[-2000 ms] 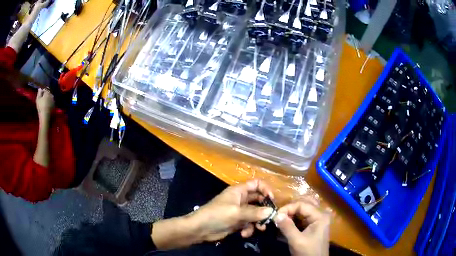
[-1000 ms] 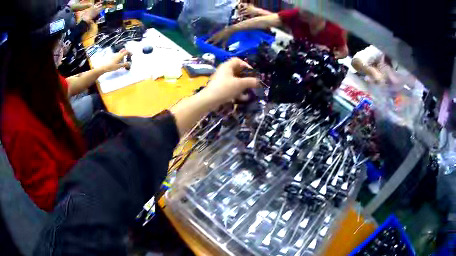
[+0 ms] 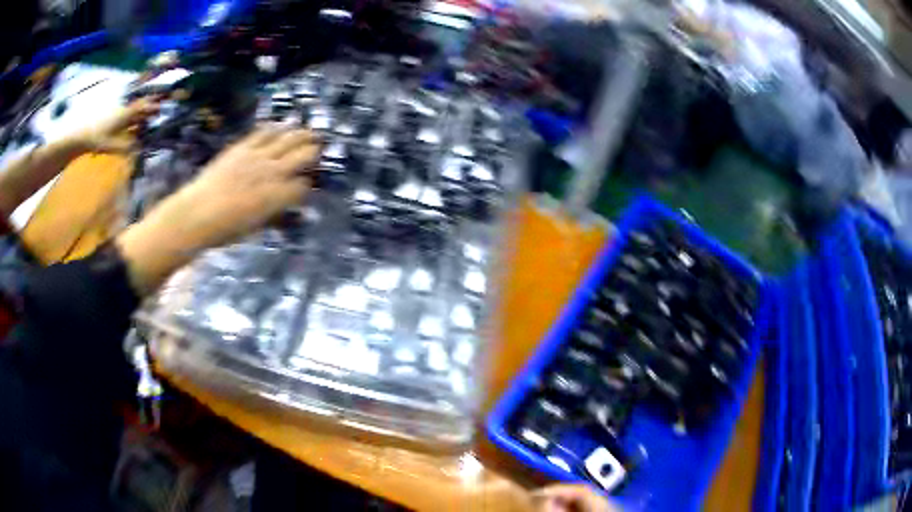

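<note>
The frame is blurred by motion. My left hand (image 3: 235,195) is over the left side of the clear plastic tray (image 3: 300,395), near the rows of cabled assemblies (image 3: 400,195). Its fingertips blur into the dark parts, so I cannot tell if it holds anything. My right hand (image 3: 575,498) is cut off by the bottom edge; only part of the fingers shows, beside the blue parts bin (image 3: 650,485). The bin holds many black housings (image 3: 660,330). One piece with a pale square face (image 3: 603,468) lies at its near end.
More blue trays (image 3: 815,370) stand at the right. A metal post (image 3: 610,120) rises behind the orange bench (image 3: 545,290). Another person's hand (image 3: 105,130) is at the upper left, by a white sheet (image 3: 85,95). Translucent bags (image 3: 760,70) are at the back right.
The view has swung right and down, bringing the blue bin fully in. My left hand has moved from the dark heap behind the tray to above the tray. My right fingers have come into view.
</note>
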